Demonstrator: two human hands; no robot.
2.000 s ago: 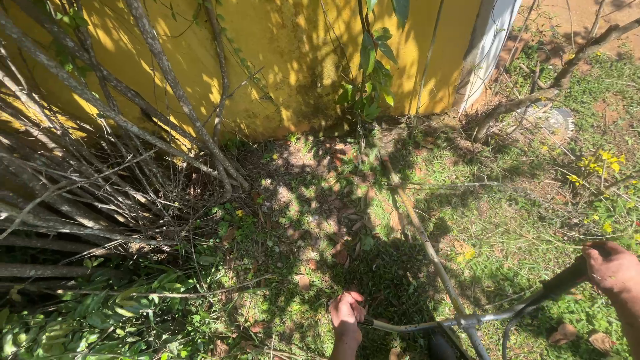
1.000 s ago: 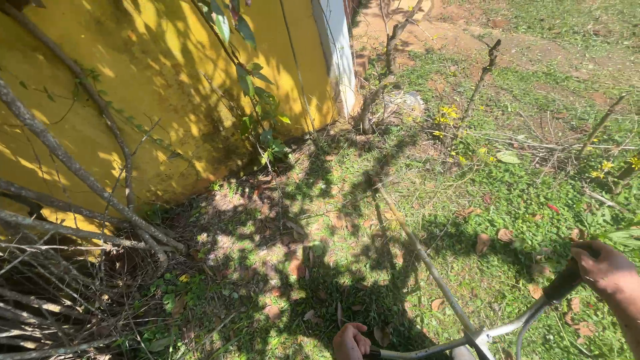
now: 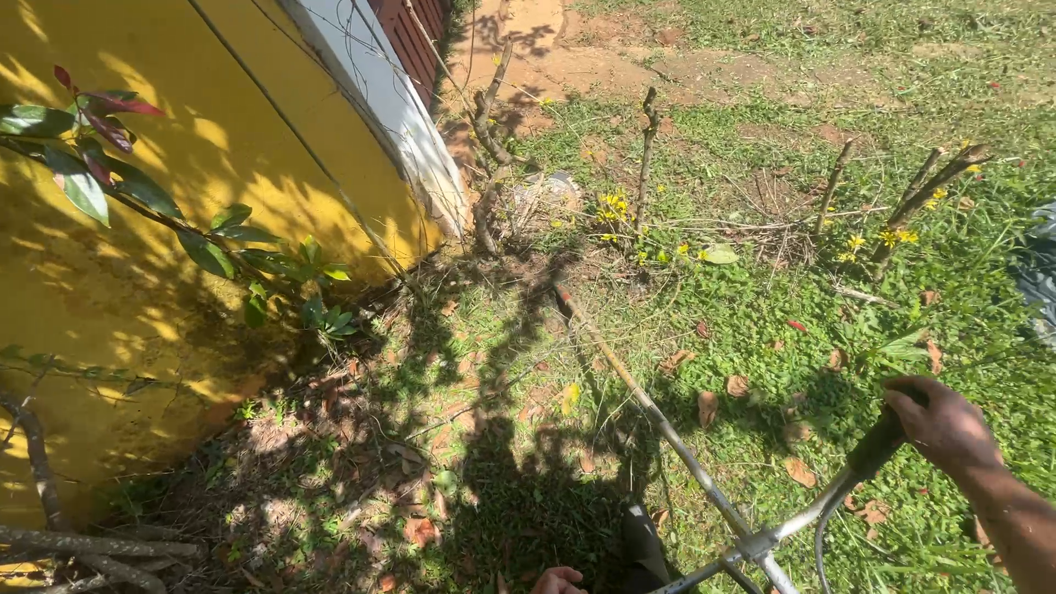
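Observation:
A brush cutter's metal shaft (image 3: 685,450) runs from the bottom right up to the ground near the wall corner. Its far end, with a reddish-brown stretch, lies in the grass and dry stems; the cutting head cannot be made out. My right hand (image 3: 945,425) is closed around the black grip (image 3: 879,445) of the handlebar (image 3: 813,511), which crosses the shaft at a clamp. Only part of my left hand (image 3: 559,580) shows at the bottom edge, near the bar's left side; its hold on the bar is out of view.
A yellow wall (image 3: 165,272) with a white corner post (image 3: 412,132) stands at left, a leafy branch (image 3: 190,239) hanging before it. Cut woody stumps (image 3: 648,157) and yellow flowers (image 3: 612,208) rise beyond the shaft. Bare branches (image 3: 91,544) lie at lower left.
The view has swung far right, showing more stumps and lawn. My right hand stays on the grip, while my left hand has slipped mostly below the frame.

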